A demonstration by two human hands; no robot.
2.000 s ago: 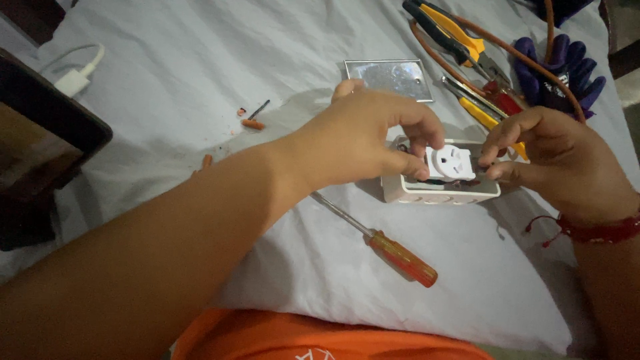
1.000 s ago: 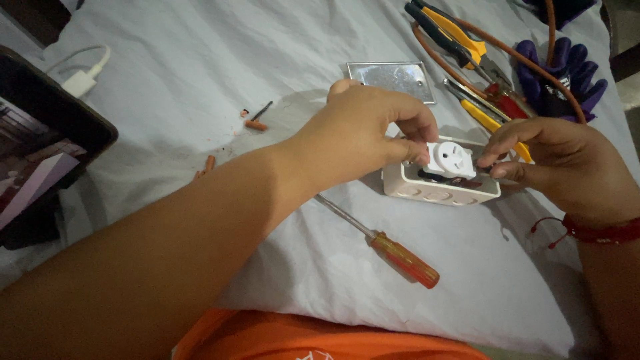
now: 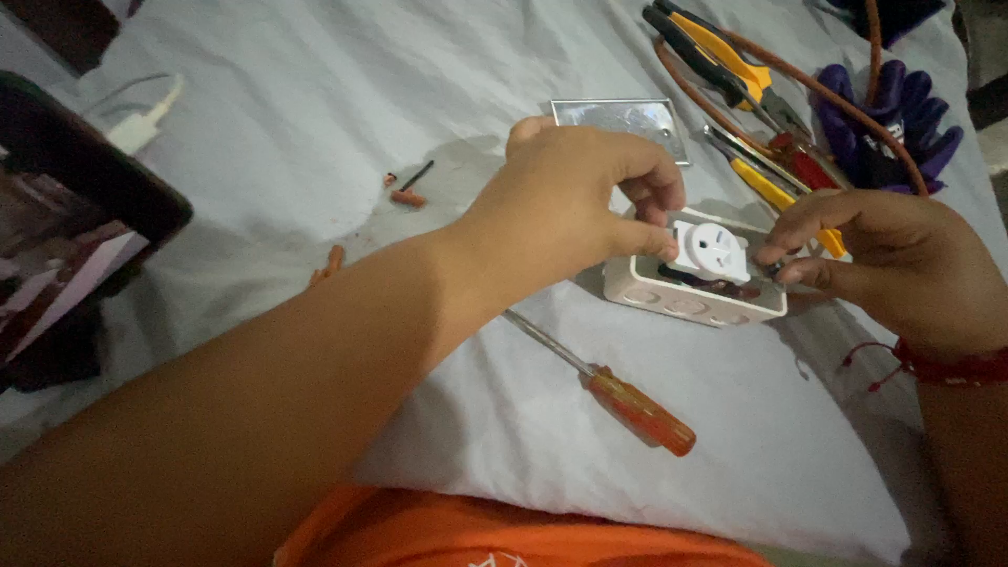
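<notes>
A white electrical socket [image 3: 713,250] sits tilted in the mouth of a white plastic wall box [image 3: 685,303], with dark wires partly visible beneath it. My left hand [image 3: 587,193] pinches the socket's left end between thumb and fingers. At the box's right end, my right hand [image 3: 882,252] holds a small dark piece, perhaps a screw or the end of the mounting strap, between thumb and forefinger; the fingers hide most of it. A flat-shaft screwdriver with an amber and red handle [image 3: 642,409] lies on the cloth in front of the box.
Behind the box lie a metal-framed plate [image 3: 630,118], yellow-black pliers [image 3: 717,51], a yellow utility knife [image 3: 764,185], a red-handled tool [image 3: 807,161], an orange cable [image 3: 827,87] and a purple glove [image 3: 890,126]. Cable scraps [image 3: 409,197] lie left of my hand; a tablet [image 3: 87,213] stands at far left.
The socket has tilted slightly between my hands, its right end now lower. Both hands stay at the box. The tablet's picture has changed.
</notes>
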